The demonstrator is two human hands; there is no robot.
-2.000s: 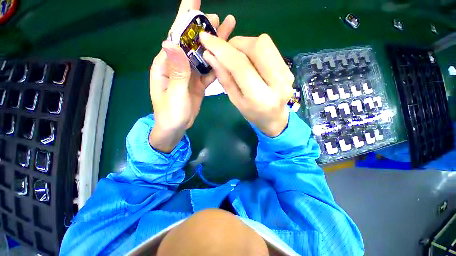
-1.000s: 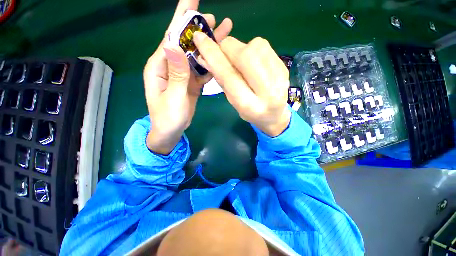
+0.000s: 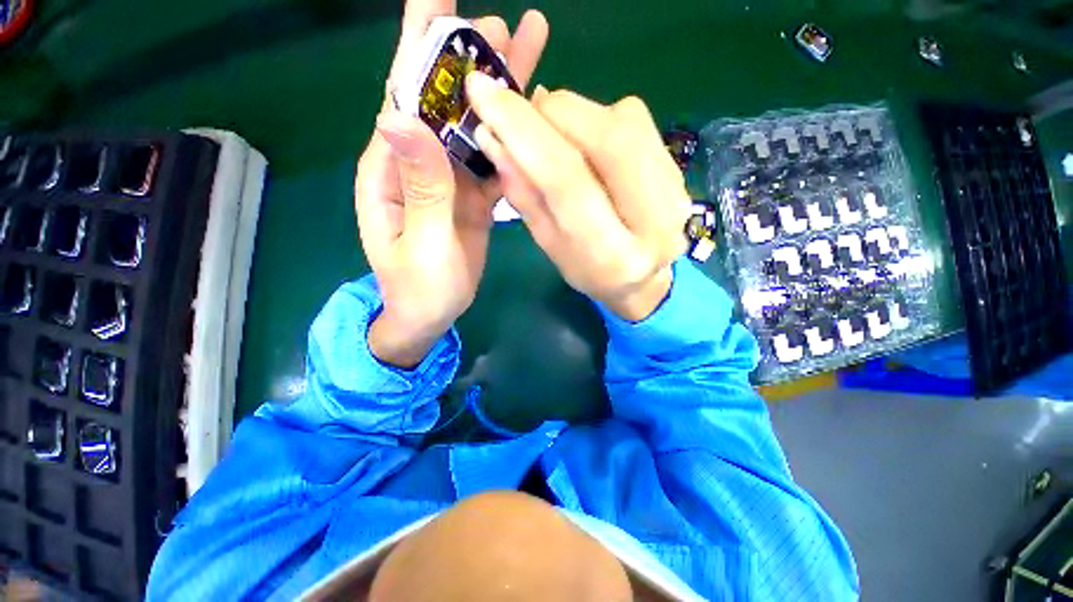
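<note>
A watch housing [image 3: 446,85] with a white rim and gold-yellow and black insides is held tilted above the mat at the top middle. My left hand [image 3: 426,218] holds it from the left side and below, thumb on its near left edge. My right hand [image 3: 588,188] reaches in from the right. Its index fingertip and thumb touch the inside and right edge of the housing. The fingertips hide part of the inside, so I cannot tell whether they pinch a small part.
A black tray [image 3: 159,353] with housings in pockets lies left, over a white tray [image 3: 230,282]. A clear blister tray [image 3: 753,282] and a second black tray [image 3: 1012,247] lie right. Loose small parts [image 3: 702,229] sit beside the clear tray. A white scrap [image 3: 506,212] lies under my hands.
The right fingertips shift slightly over the housing, and the index finger is now less over its gold middle than one second ago. My left hand still holds the housing.
</note>
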